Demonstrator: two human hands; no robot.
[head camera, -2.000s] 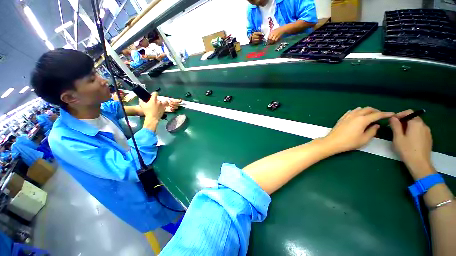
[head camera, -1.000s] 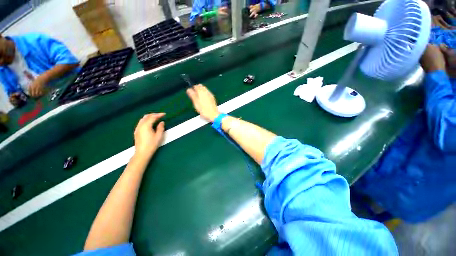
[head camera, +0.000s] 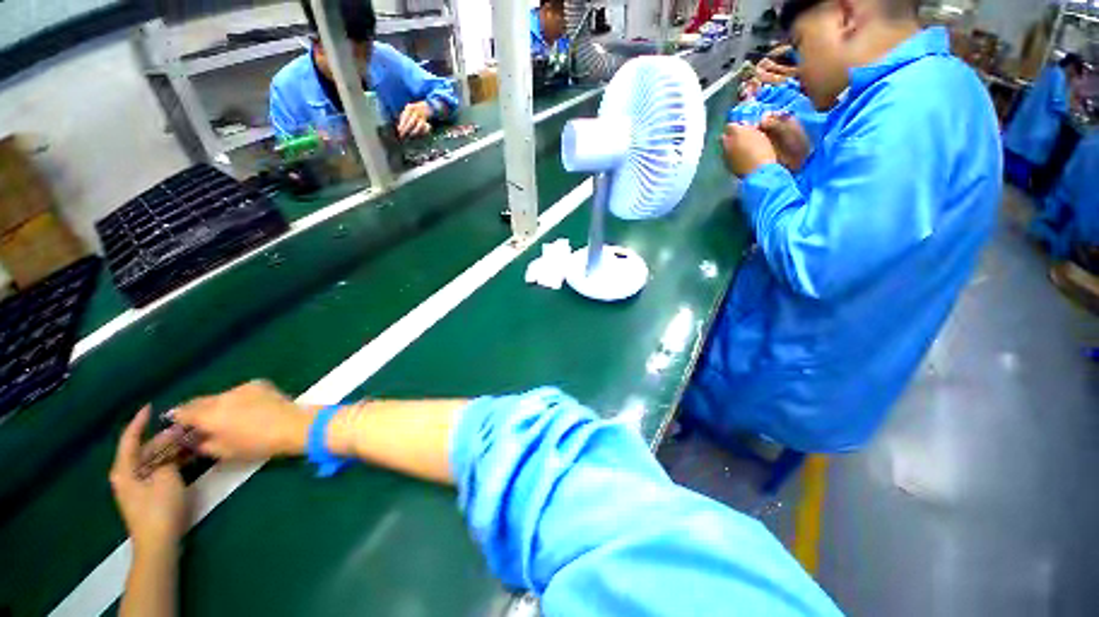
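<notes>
My left hand (head camera: 151, 488) is at the lower left, over the belt side of the white strip, with its fingers round a small dark unit with shiny glints (head camera: 166, 424). My right hand (head camera: 247, 422) reaches in from the right, and its fingertips meet the unit at my left hand. A dark shape shows under my right fingers; blur and the fingers hide whether it is the slim tool. A blue strap (head camera: 323, 440) is round my right wrist. The green belt (head camera: 301, 313) runs beyond the white strip (head camera: 410, 328).
A pale fan (head camera: 606, 275) stands on the bench beside white crumpled tissue (head camera: 552, 265). Metal posts (head camera: 516, 133) rise from the line. Stacked black trays (head camera: 181, 235) are across the belt. One person in blue works at the right (head camera: 880, 229), another opposite (head camera: 362, 90).
The view has swung right, with the fan now nearer the middle. My hands, apart one second ago, are together again at the small unit. My right hand has drawn back from over the belt.
</notes>
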